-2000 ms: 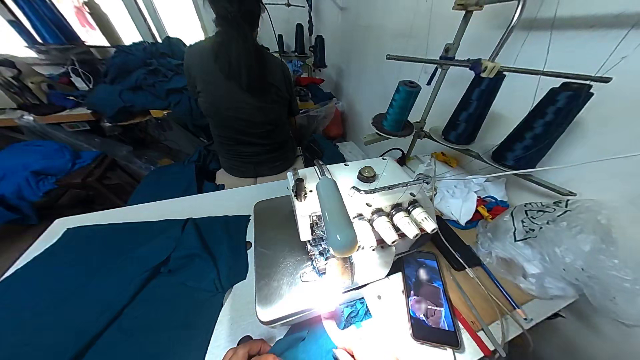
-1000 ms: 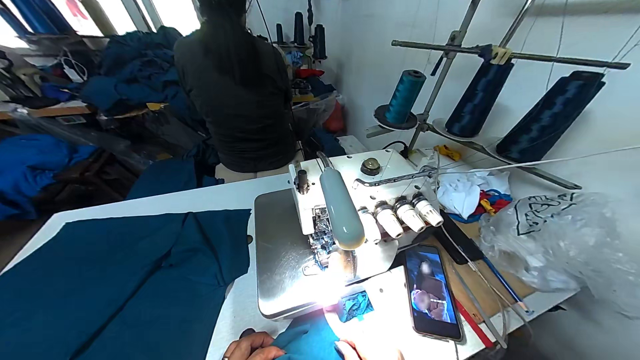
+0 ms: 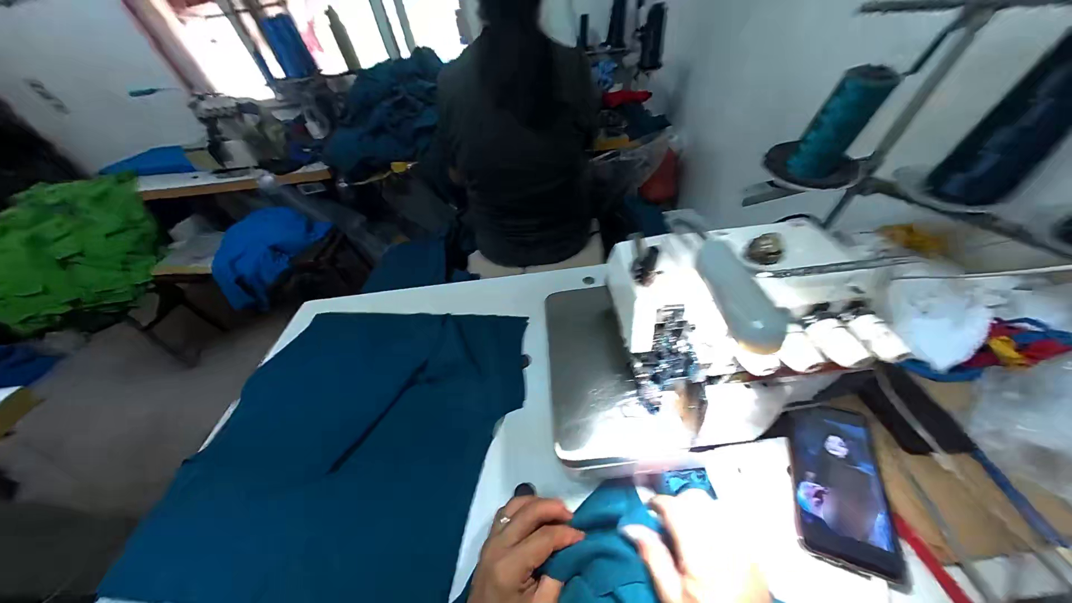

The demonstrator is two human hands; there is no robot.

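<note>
At the bottom middle, my left hand, with a ring on one finger, grips a bunched teal cloth. My right hand, washed out by bright light, holds the same cloth from its right side. Both hands are just in front of an overlock sewing machine and its metal plate. A small patterned blue piece lies beside the fingers of my right hand. Flat on the white table to the left is a large dark teal fabric piece.
A smartphone with a lit screen lies right of my right hand. Thread cones stand on a rack at the upper right, above a plastic bag. Beyond the table sits a person, back turned. Green cloth is heaped at the left.
The view has swung left, bringing the green heap in. Both hands and the bunched cloth show more fully than before, when only fingers were seen at the bottom edge.
</note>
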